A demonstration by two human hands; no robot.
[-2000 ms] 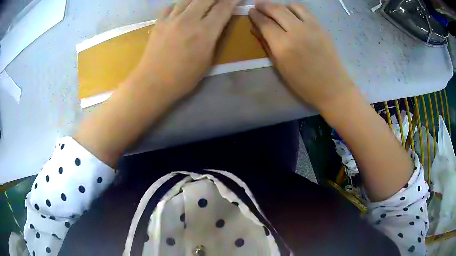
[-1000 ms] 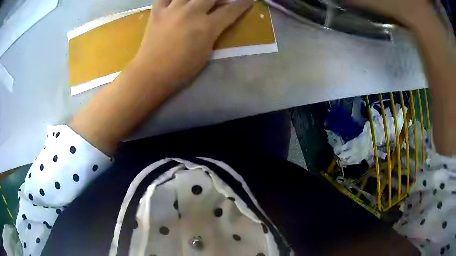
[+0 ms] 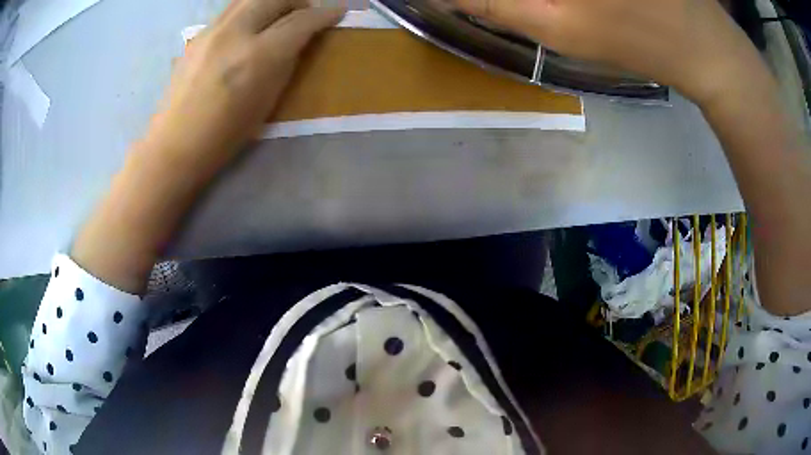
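A mustard-brown card template (image 3: 391, 75) lies on the table with a white fabric piece (image 3: 462, 121) showing as a thin border along its near edge and part of its far edge. My left hand (image 3: 253, 67) lies over the template's left part, fingers at its far edge. My right hand (image 3: 614, 35) is at the top right, on a shiny dark steam iron (image 3: 498, 58); its fingers are partly cut off by the frame's top. The iron lies over the far right part of the template, its tip near my left fingers.
The pale grey pressing table (image 3: 373, 187) has a rounded near edge. White cut pieces (image 3: 31, 89) lie at the upper left. Below at right is a yellow wire basket (image 3: 678, 311) with white and blue scraps (image 3: 636, 267).
My right hand has left the fabric and now holds the iron, which has moved left over the template's far edge. The template sits further right in view, and my left hand has shifted left along it.
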